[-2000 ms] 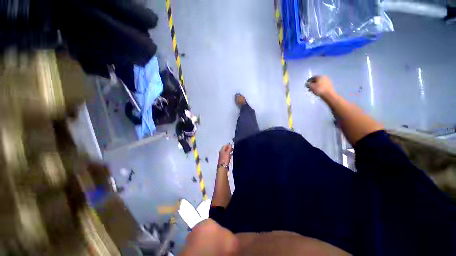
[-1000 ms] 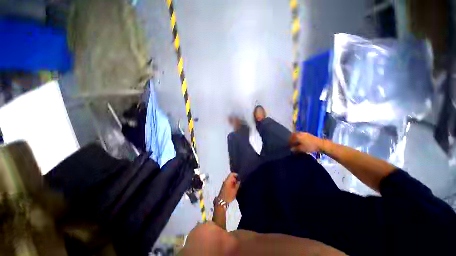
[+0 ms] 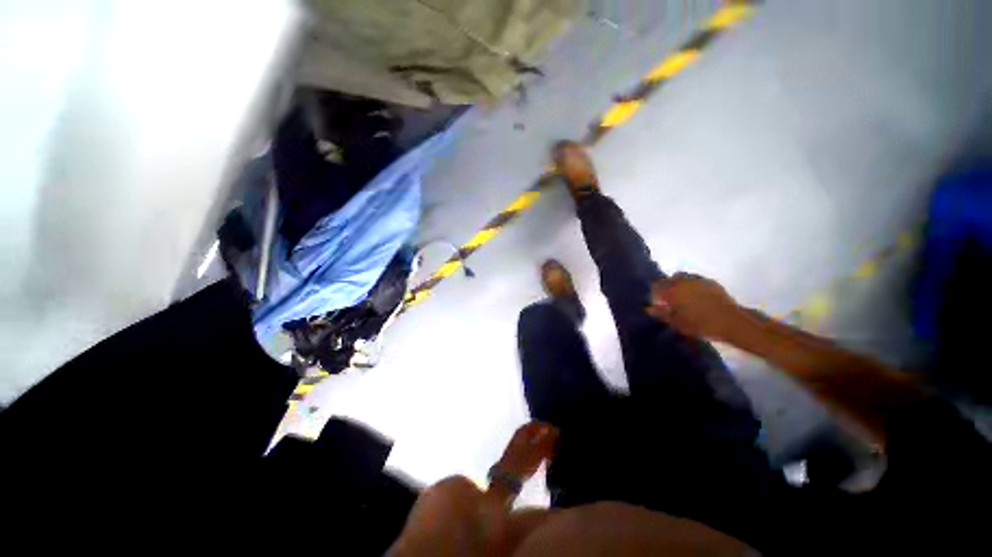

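My left hand [image 3: 527, 448] is low in the picture beside my left thigh, blurred, with a band on the wrist. Its fingers look curled, and I cannot tell if they are closed. My right hand [image 3: 693, 306] is in front of my right thigh with its fingers curled in and nothing visible in it. A light blue cloth [image 3: 354, 242] hangs over dark items on the left, away from both hands. A large black garment pile [image 3: 141, 424] fills the lower left.
Yellow-black tape [image 3: 495, 225] crosses the pale grey floor [image 3: 696, 185] diagonally, with one of my feet on it. Brown-grey garments [image 3: 435, 44] are at the top. A white surface [image 3: 120, 141] is at the upper left. A blurred blue object [image 3: 963, 245] is at the right edge.
The view has swung, so the tape now runs diagonally and the blue cloth looks nearer. The clear plastic bags have left the view. My feet have stepped towards the left tape.
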